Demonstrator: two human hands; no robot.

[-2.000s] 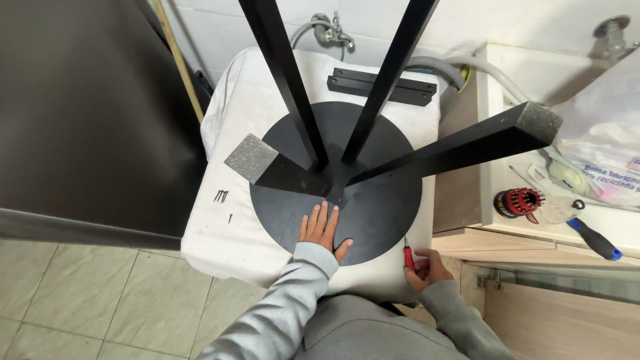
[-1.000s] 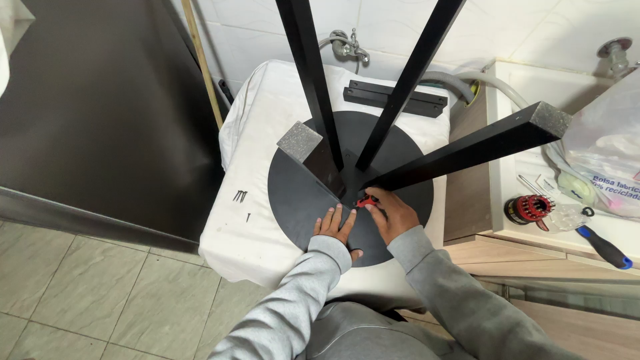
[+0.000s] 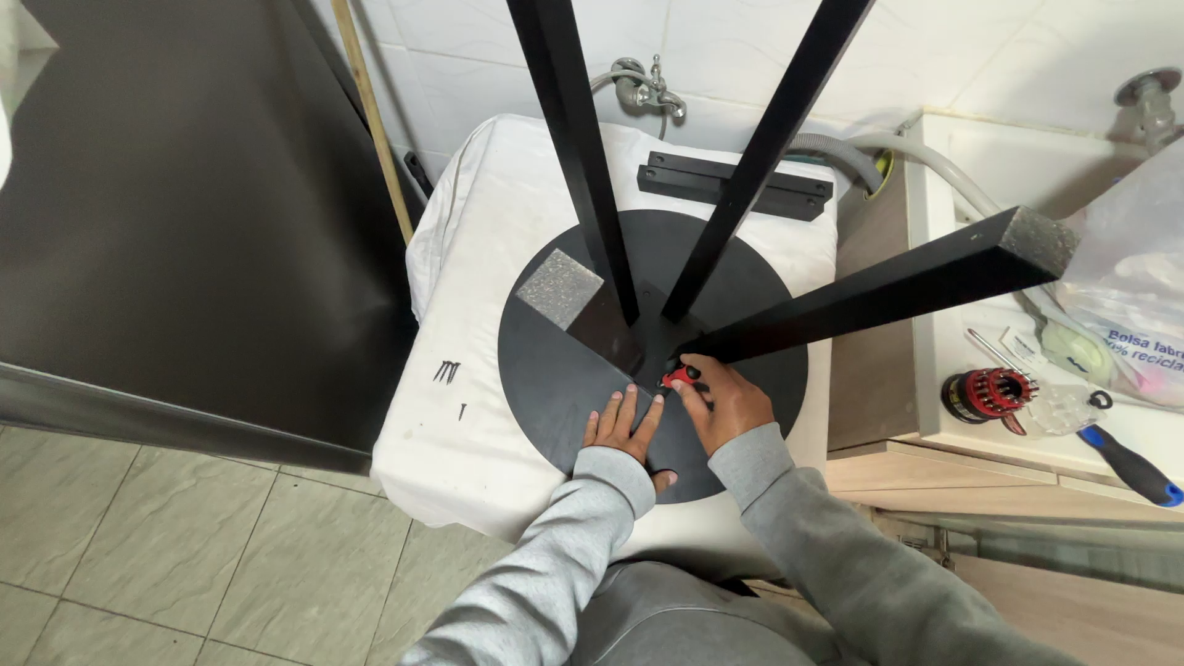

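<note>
A round black board [image 3: 573,407] lies on a white cloth cover [image 3: 435,472], with several square black legs, one of them the right leg [image 3: 860,301], rising from its middle. My left hand [image 3: 626,427] rests on the board, fingers spread, near the base of the front left leg [image 3: 606,328]. My right hand [image 3: 731,402] grips a red and black screwdriver [image 3: 683,375] held upright near the legs' bases; its tip is hard to make out. Several dark screws [image 3: 447,372] and a single screw [image 3: 462,412] lie on the cloth to the left.
Black bars [image 3: 731,185] lie behind the board, below a wall tap [image 3: 647,92]. At right, a white sink [image 3: 1138,435] holds a red bit holder [image 3: 988,396], a blue and black handle [image 3: 1130,465] and a plastic bag [image 3: 1133,287]. A dark panel [image 3: 185,222] stands at left.
My right hand has moved with the red screwdriver from the board's front right edge to near the legs' bases. My left hand stays on the board.
</note>
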